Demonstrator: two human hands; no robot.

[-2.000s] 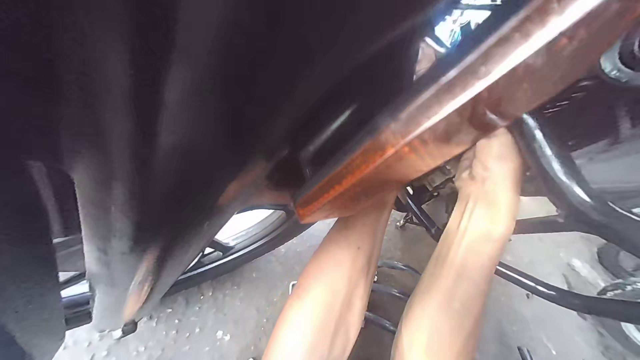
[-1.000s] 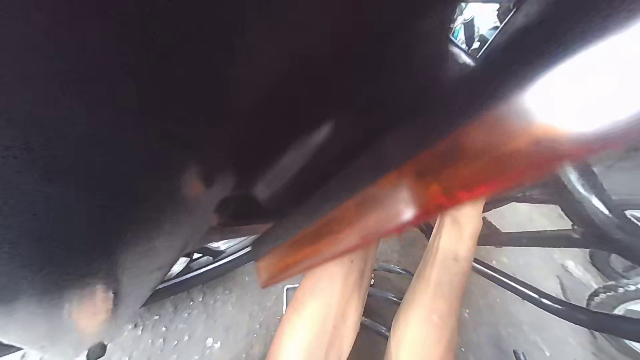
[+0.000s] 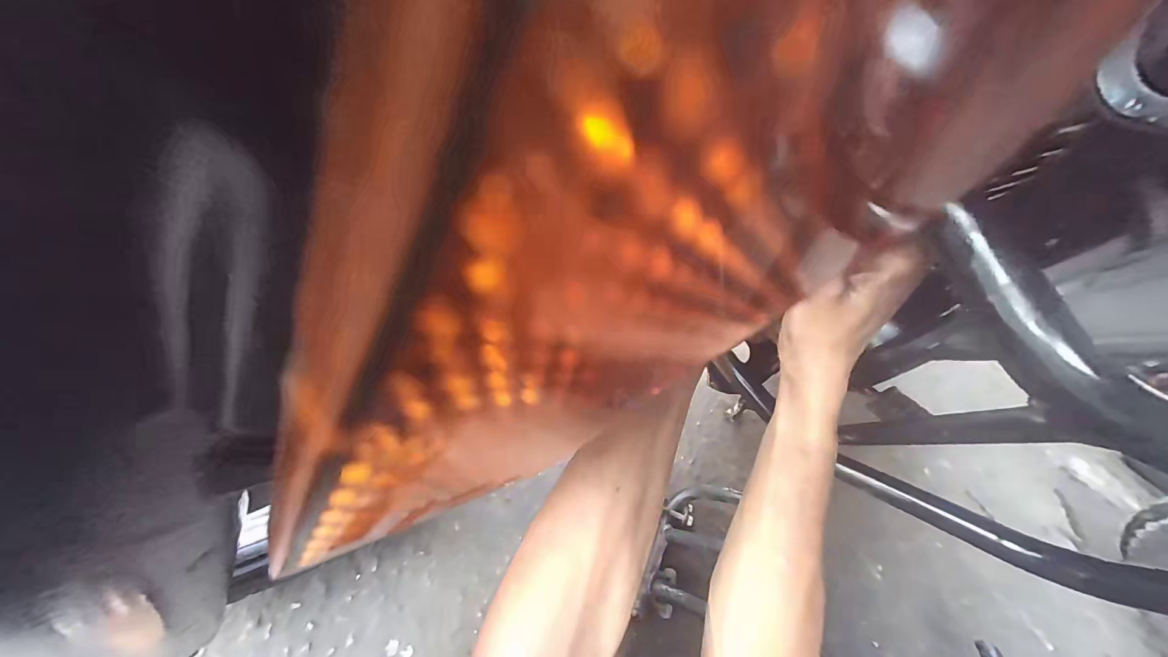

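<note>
A translucent orange and red vehicle lamp lens [image 3: 566,301] fills the middle of the view, very close to the camera and blurred. Both my forearms reach up beneath it from the bottom edge. The left forearm passes behind the lens, and my left hand is hidden there. My right hand [image 3: 844,297] is partly visible at the lens's lower right edge, beside a black metal tube [image 3: 1013,283]; its fingers are hidden, and whether it holds anything does not show. Dark body panelling [image 3: 109,274] lies left of the lens.
A long black tube [image 3: 985,538] and a flat crossbar [image 3: 967,427] run to the right of my right forearm. Below, between my forearms, metal tubing [image 3: 703,538] stands low over the rough concrete floor [image 3: 383,593]. Part of a wheel shows at the right edge.
The lens now covers far more of the view, and the view has shifted. My right hand, largely covered by the lens one second ago, shows more at its edge.
</note>
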